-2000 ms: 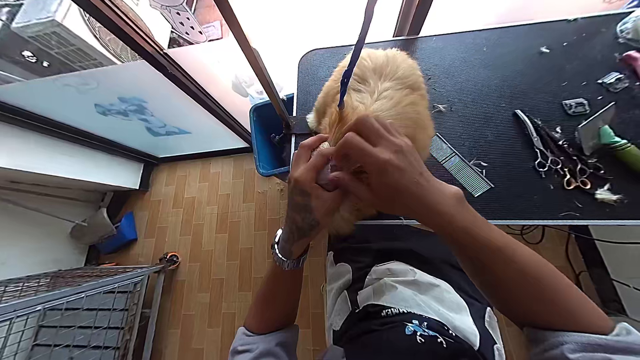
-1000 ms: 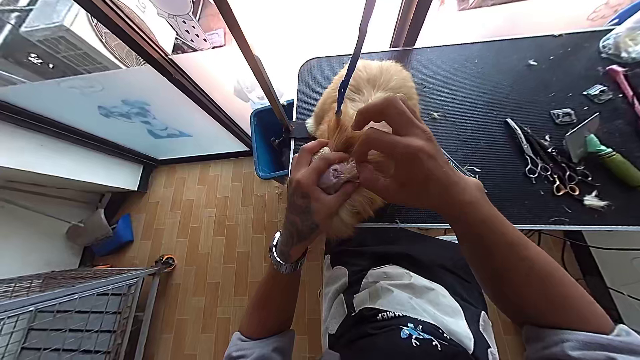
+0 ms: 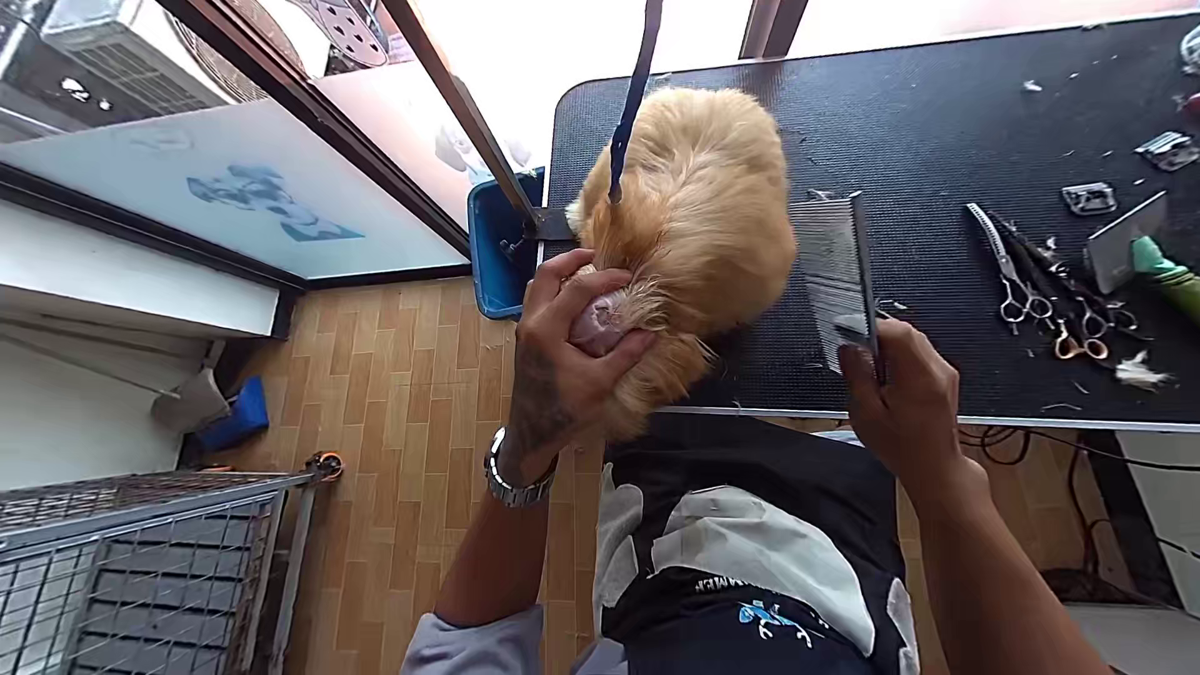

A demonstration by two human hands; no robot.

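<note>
A small dog with golden fur (image 3: 698,206) is on the black ribbed grooming table (image 3: 919,122), near its left end. A dark blue grooming loop (image 3: 635,103) hangs down to its head area. My left hand (image 3: 567,347) holds the dog's ear, whose bare pinkish inner side shows between thumb and fingers. On the right, my right hand (image 3: 905,403) grips one end of a metal grooming comb (image 3: 830,272) near the table's front edge. The dog's face is hidden from view.
Several shears (image 3: 1011,267), clipper blades (image 3: 1089,198), a slicker brush (image 3: 1128,242) and a tuft of cut fur (image 3: 1139,371) lie on the right. A metal arm (image 3: 459,108) rises at the table's left end beside a blue bin (image 3: 495,248). A wire cage (image 3: 141,581) stands lower left.
My right hand has left the ear and moved right to the comb, which lay on the table before and is now in its grip. My left hand still holds the ear.
</note>
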